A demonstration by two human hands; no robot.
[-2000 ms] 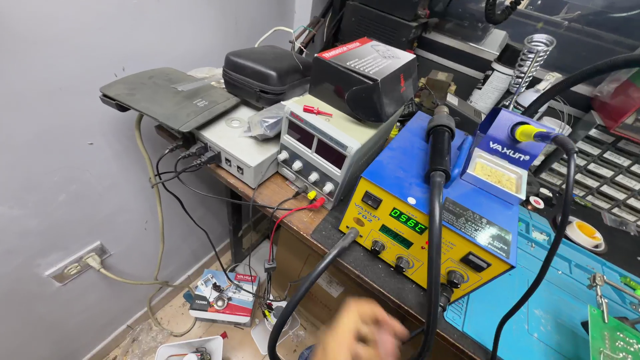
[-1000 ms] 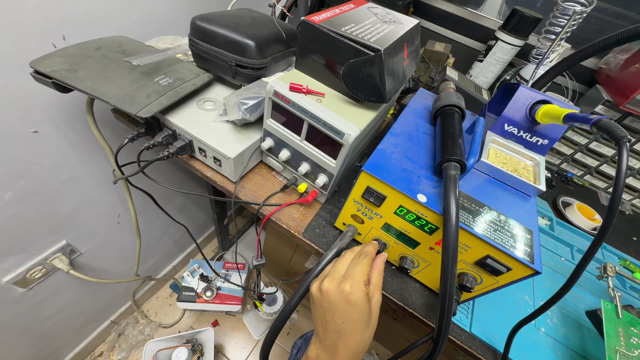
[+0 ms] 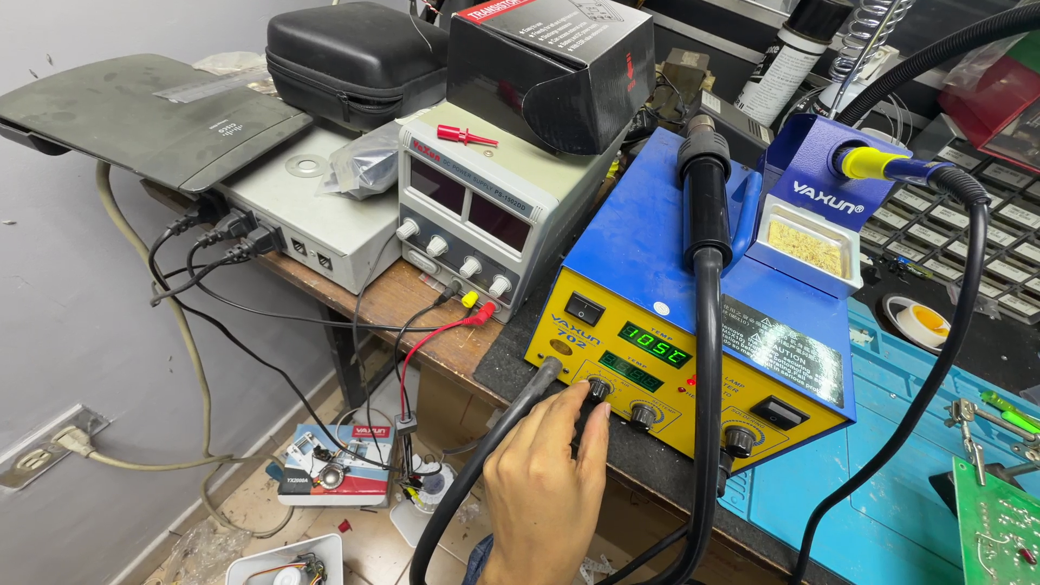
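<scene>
My left hand [image 3: 548, 479] reaches up from the bottom of the view, its thumb and a finger closed around the small black left knob [image 3: 600, 388] on the yellow front of the blue Yaxun rework station [image 3: 650, 211]. Green digits glow on the station's upper display [image 3: 654, 344]. The black hot-air handpiece [image 3: 705, 191] rests upright against the station, its thick hose hanging down in front. To its right, a soldering iron with a yellow collar [image 3: 865, 163] sits in a blue holder above a sponge tray [image 3: 804, 244]. My right hand is out of view.
A DC power supply [image 3: 467, 207] stands left of the station, bearing a black box [image 3: 552, 81] and a red clip. Cables hang over the bench edge. A blue mat [image 3: 877, 479] and a green circuit board [image 3: 995, 520] lie at right. Boxes lie on the floor.
Two seconds ago my left hand was blurred below the station; one second ago it was at the left knob, where it still is. The digits on the upper display have changed.
</scene>
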